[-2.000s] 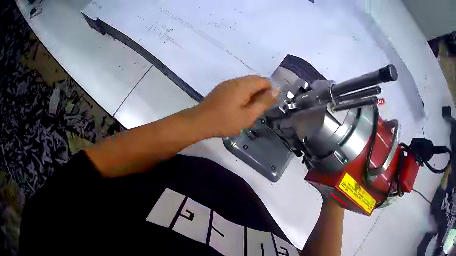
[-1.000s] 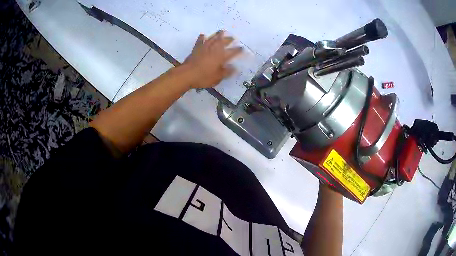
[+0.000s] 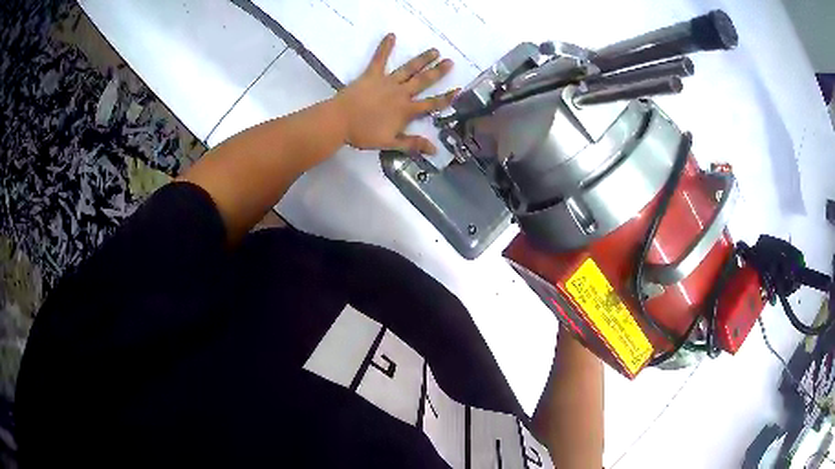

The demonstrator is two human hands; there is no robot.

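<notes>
The straight-knife cutting machine (image 3: 600,211) stands right of centre, with a red motor body, silver head and yellow label. Its grey base plate (image 3: 453,206) lies at the near edge of the paper marker (image 3: 366,18). My left hand (image 3: 389,101) is palm down on the marker, fingers spread, just left of the machine's head, holding nothing. My right forearm (image 3: 575,394) reaches up behind the red body; the hand is hidden there, so its grip cannot be seen. A dark edge of the fabric lay (image 3: 293,44) shows under the marker. The blade is hidden.
The power cable's black plug (image 3: 778,266) is at the red housing on the right. Dark scraps (image 3: 110,137) litter the floor at left. Dark material and pale pieces (image 3: 815,403) lie at the lower right edge. The white table (image 3: 211,73) has panel seams.
My left hand has left the machine's head and spread flat on the marker to its left. The machine appears further left in view; the camera view has also shifted.
</notes>
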